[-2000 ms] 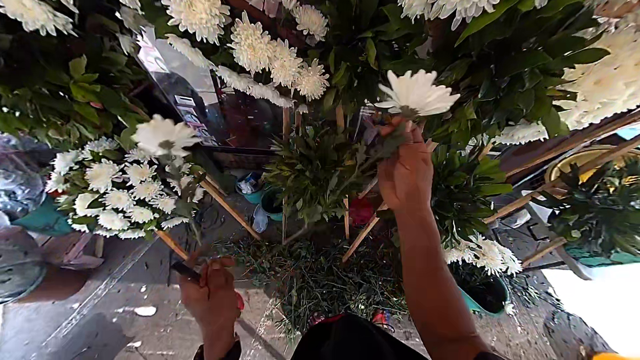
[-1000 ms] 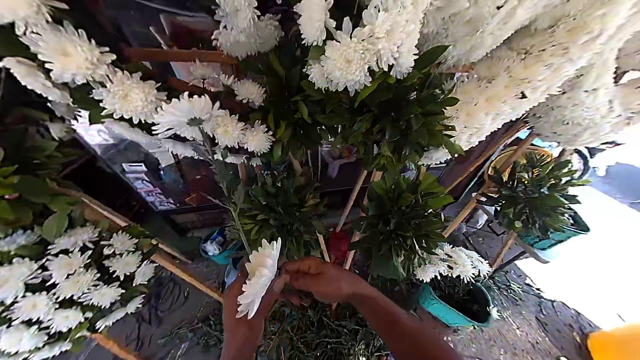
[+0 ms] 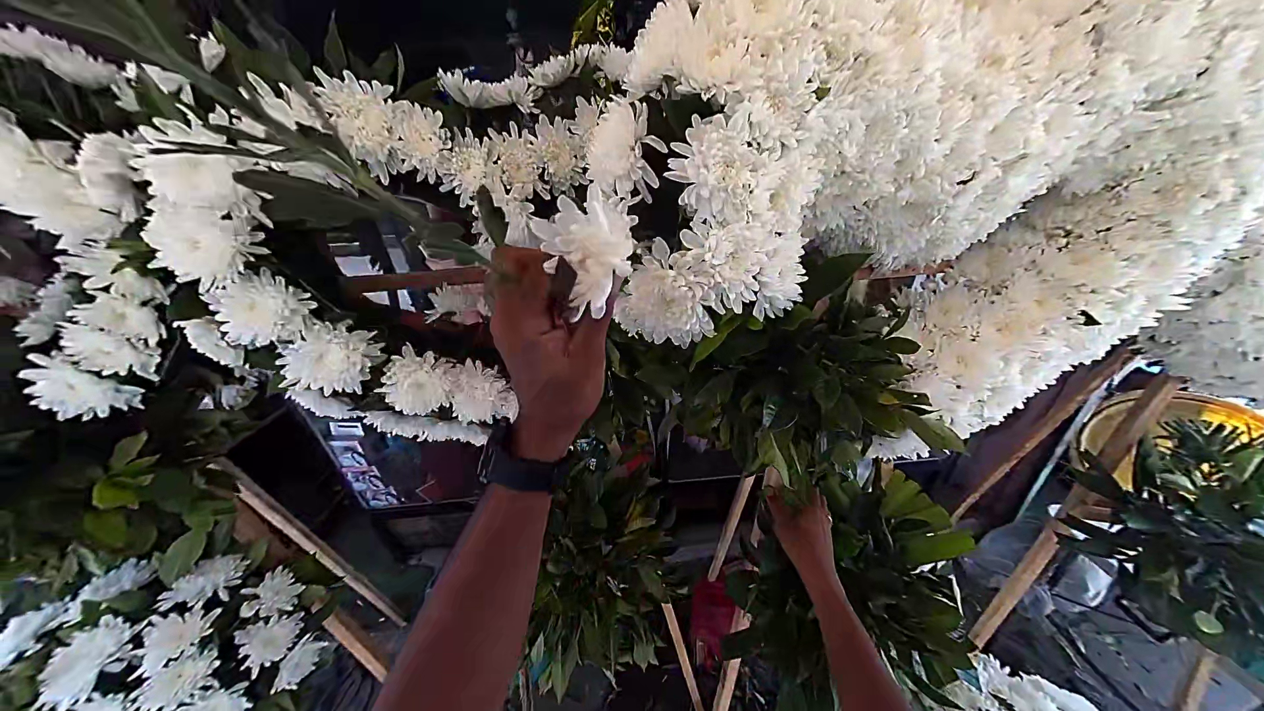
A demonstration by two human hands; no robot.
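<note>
My left hand [image 3: 548, 341], with a dark watch on its wrist, is raised among white chrysanthemums and grips a single chrysanthemum [image 3: 590, 247] by its head end. The leafy stem [image 3: 346, 163] of a flower runs from that hand toward the upper left. Lower and to the right, my right hand [image 3: 802, 523] reaches into the green foliage [image 3: 810, 395] beside the wooden legs of a stand; its fingertips are hidden by leaves, so its hold does not show. A ring of white chrysanthemums [image 3: 671, 286] surrounds the left hand.
Dense white chrysanthemum banks [image 3: 987, 128] fill the upper right. Wooden stand legs [image 3: 1027, 553] slant at the right, near a yellow basin [image 3: 1165, 425] and more greenery. Another white flower arrangement [image 3: 168, 632] stands at lower left, beside a wooden leg [image 3: 306, 543].
My left hand has risen from low in the view into the flowers. My right hand has parted from it and moved to the foliage. The view has shifted upward.
</note>
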